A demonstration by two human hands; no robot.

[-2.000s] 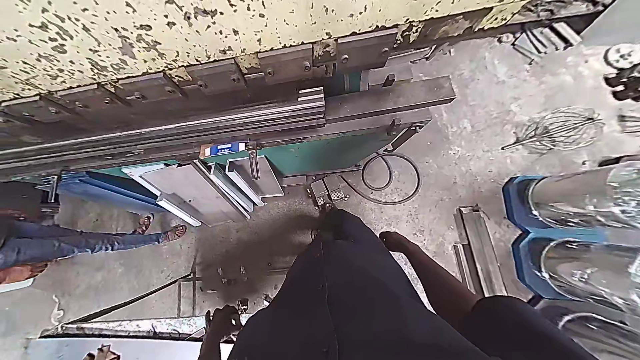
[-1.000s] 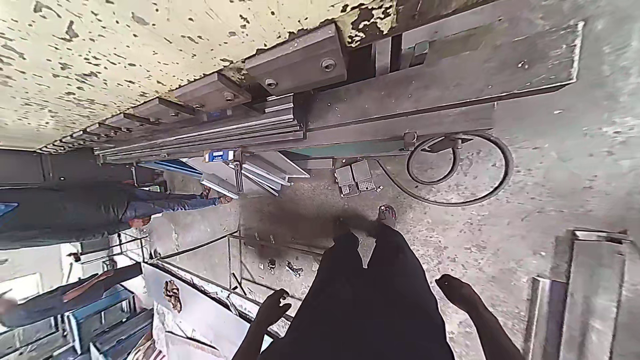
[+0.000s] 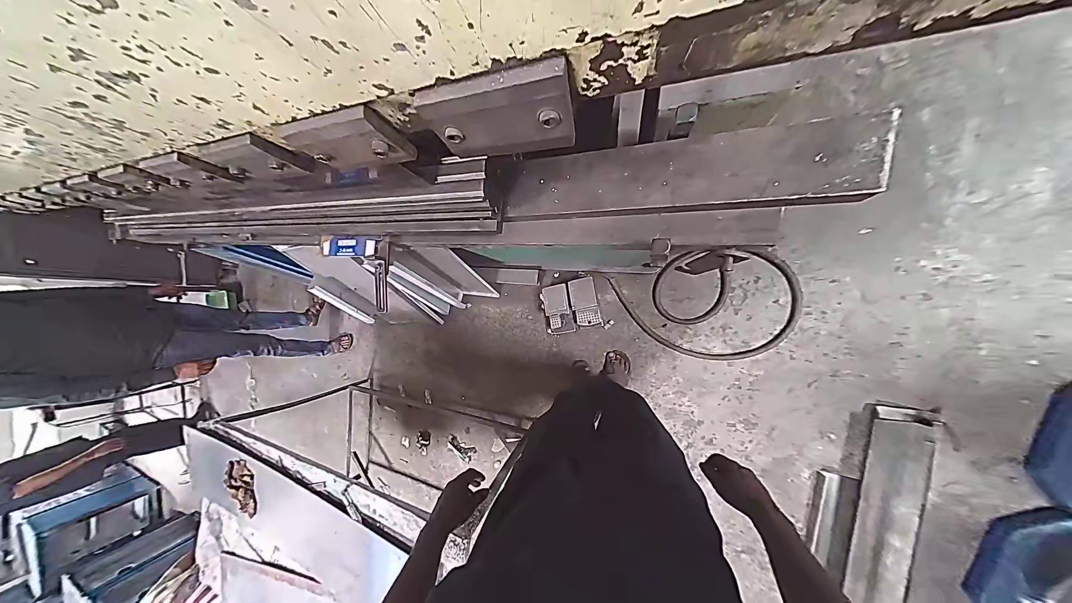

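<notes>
My left hand point(image 3: 459, 497) hangs beside my left thigh with its fingers loosely curled and nothing visible in it, close to the corner of a worn white-topped table point(image 3: 301, 536). On the other side of my dark clothing, my right hand point(image 3: 735, 484) hangs over the concrete floor, fingers slightly bent, holding nothing that shows. In front of me stands a press brake with a long steel bed point(image 3: 695, 167) and clamped upper tooling point(image 3: 502, 109). A foot pedal unit point(image 3: 572, 303) lies on the floor ahead of my feet, near a coiled black hose or cable point(image 3: 796, 293).
Metal channels point(image 3: 900, 494) lie on the floor at right, with blue containers point(image 3: 1026, 553) beyond. Metal sheets point(image 3: 419, 285) lean by the machine, below a small blue-and-white box point(image 3: 349, 246). A thin metal frame point(image 3: 360, 427) stands at left. Two people point(image 3: 92, 343) are further left.
The view has shifted along the machine and back somewhat. My right hand, near my body two seconds ago, now hangs farther out from it. Both hands still appear to hold nothing.
</notes>
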